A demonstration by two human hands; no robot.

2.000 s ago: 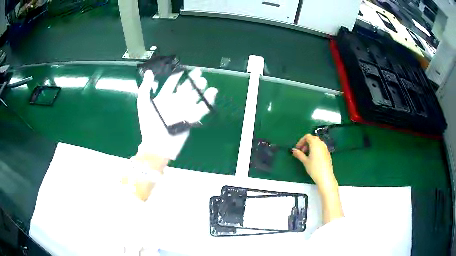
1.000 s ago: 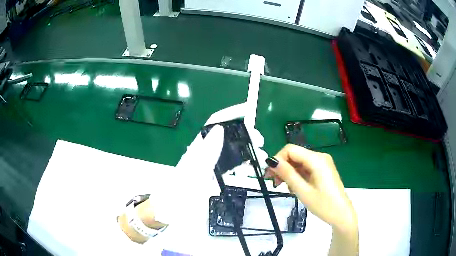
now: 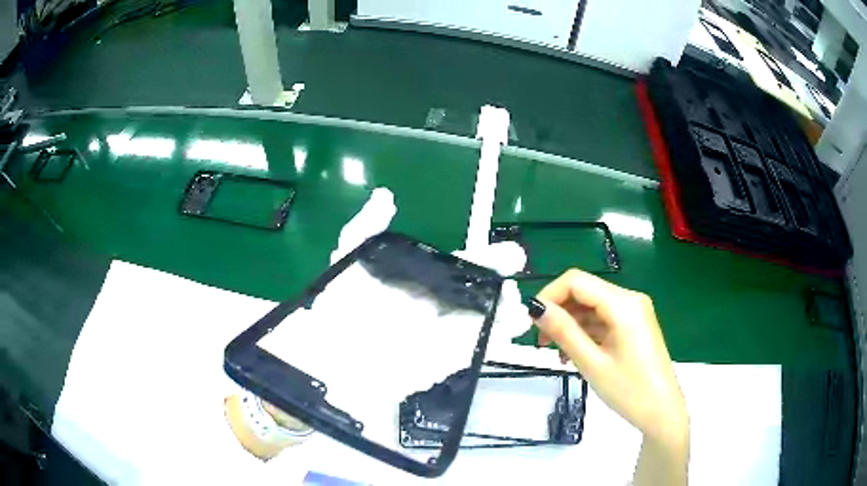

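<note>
My left hand (image 3: 380, 308), in a white glove, holds a black phone middle frame (image 3: 249, 365) tilted over the white work sheet (image 3: 124, 380). The glove shows through the frame's large window, with fingertips past its far edge. My right hand (image 3: 608, 346), bare with a dark nail, is just right of the frame, fingers curled. A thin dark tip shows between its fingertips and the frame; I cannot tell what it is. Two stacked middle frames (image 3: 570, 408) lie on the sheet, partly covered by the held one. A blue-violet stick (image 3: 328, 478) lies at the bottom edge.
The green conveyor belt (image 3: 124, 223) carries middle frames at the left (image 3: 238, 199), far left (image 3: 54, 165) and centre right (image 3: 613, 249). A white guide bar (image 3: 485, 180) crosses it. Black blister trays (image 3: 751, 171) stand on a red tray (image 3: 665, 180) at the right. A metal post (image 3: 257, 52) stands behind.
The held frame has turned from steeply slanted to broad across the view, with its window opened toward me. My right hand stays close beside it. Frames on the belt have moved left.
</note>
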